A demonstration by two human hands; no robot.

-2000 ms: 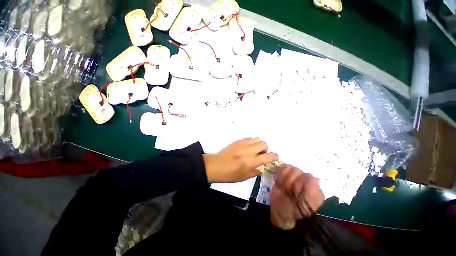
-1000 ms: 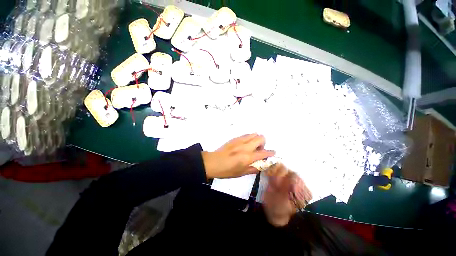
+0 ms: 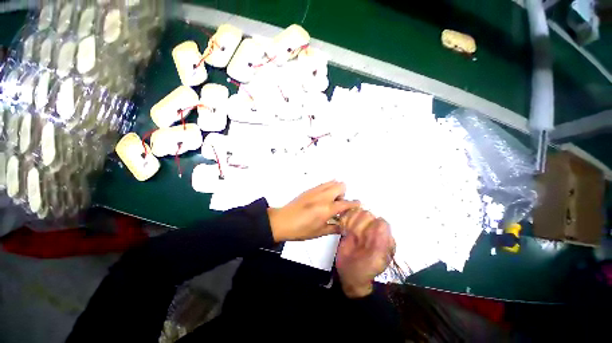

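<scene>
My left hand is closed at the fingertips around a small pale unit, mostly hidden by the fingers, over the white sheets. My right hand is against it, its fingertips touching the unit; thin dark strands show below this hand, and whether it grips anything is unclear. The sheets are washed out by glare. Several cream wired housings with red leads lie left of and over the sheets' left part.
Stacked clear blister trays stand at far left. A crumpled plastic bag, a yellow item and a brown cardboard box are at right. One housing lies on the green belt beyond the pale rail.
My right hand has moved up and left, closer against my left fingertips. The housing on the belt has shifted right and down in view. The camera view has shifted slightly.
</scene>
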